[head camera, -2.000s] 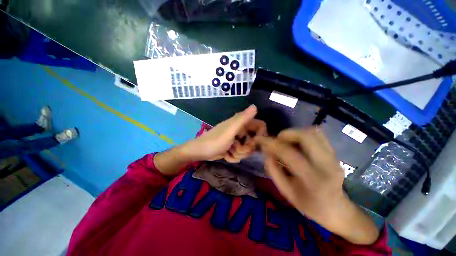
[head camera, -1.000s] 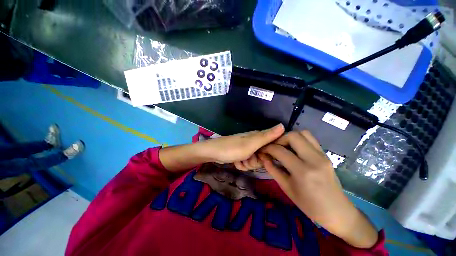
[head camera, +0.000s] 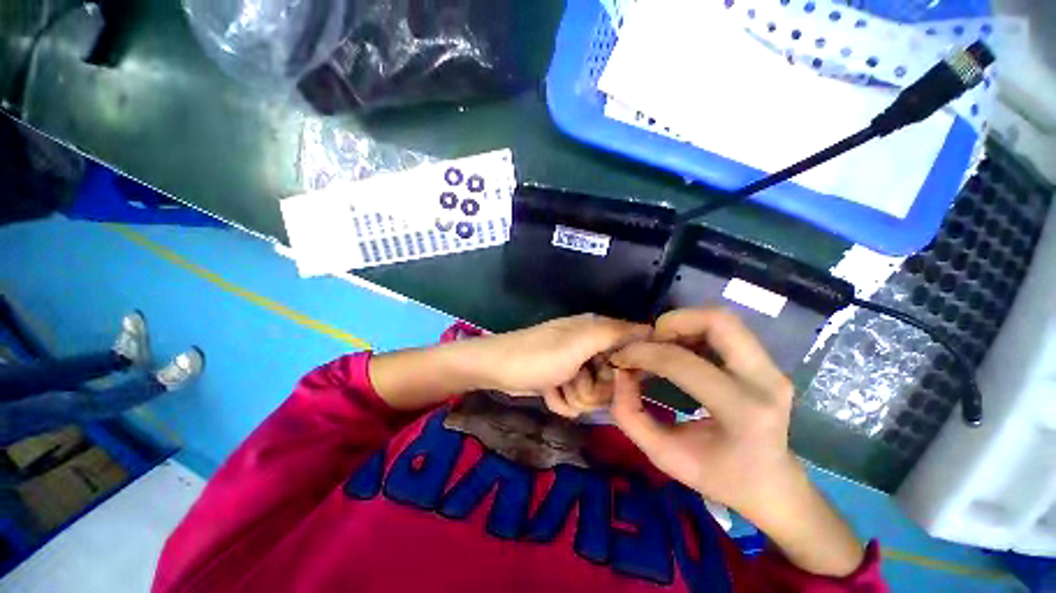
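Two black flat electronic units lie side by side on the green mat, the left unit (head camera: 556, 269) and the right unit (head camera: 741, 324), each with a white label. My left hand (head camera: 562, 359) is cupped with curled fingers in front of the left unit, with tiny dark bits showing between the fingers. My right hand (head camera: 718, 400) has its bent thumb and fingertips at my left fingers; whether it pinches a bit is hidden. A thick black cable (head camera: 799, 168) runs from between the units over the blue basket, its metal-ended plug raised.
A white pad sheet (head camera: 322, 232) with several black rings lies left of the units. A blue basket (head camera: 741, 206) holds white sheets and a dotted strip. Dark-filled clear bags (head camera: 405, 52) lie at the far side. A black dot sheet (head camera: 996, 249) and white foam (head camera: 984, 487) are at right.
The units, sheet and basket have shifted left in view. The right hand's fingers have moved at the left hand's fingers, which have closed more over the dark bits. The cable plug is now in view.
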